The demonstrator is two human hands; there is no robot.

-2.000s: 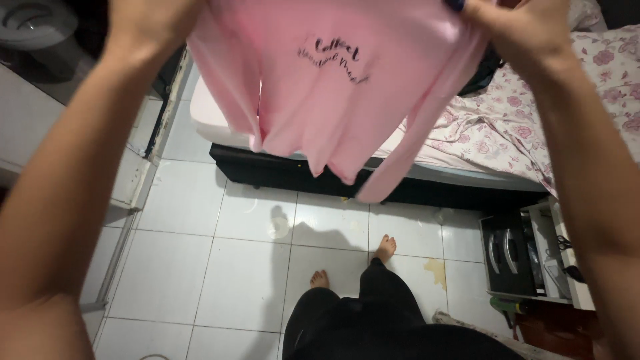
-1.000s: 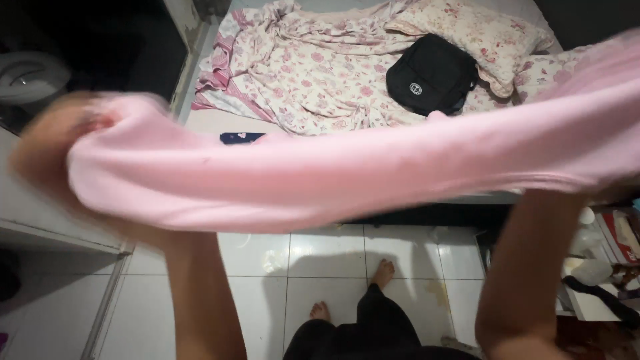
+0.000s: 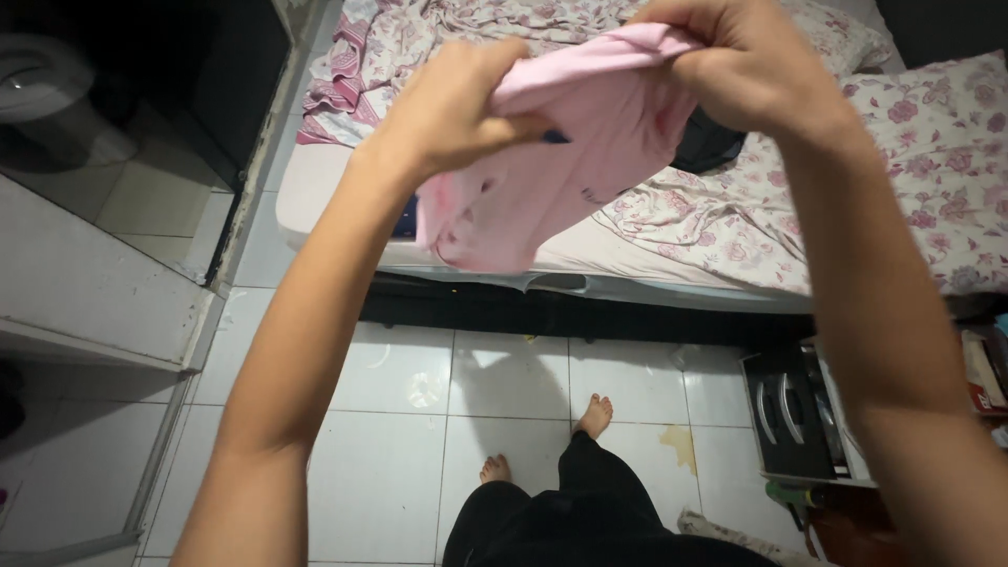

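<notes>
A pink long garment with dark lettering [image 3: 583,157] hangs bunched between my hands, above the near edge of the bed. My left hand [image 3: 465,110] pinches its upper left part between thumb and fingers. With the fingers curled round a fold, my right hand [image 3: 732,71] grips the upper right end. The cloth's lower part hangs loose and is somewhat blurred. Behind it, a dark blue item [image 3: 405,220] shows in part on the mattress. A black bag [image 3: 705,146] lies partly hidden behind the garment and my right hand.
A floral sheet [image 3: 732,228] lies rumpled on the bed, with a floral pillow [image 3: 937,150] at the right. A black drawer unit [image 3: 787,409] stands at the lower right. A toilet [image 3: 39,79] shows through the doorway at left. My bare feet are on white floor tiles [image 3: 378,472].
The pink garment was spread with its lettering facing me, then stretched wide across the view. Now it is bunched, and my hands are closer together.
</notes>
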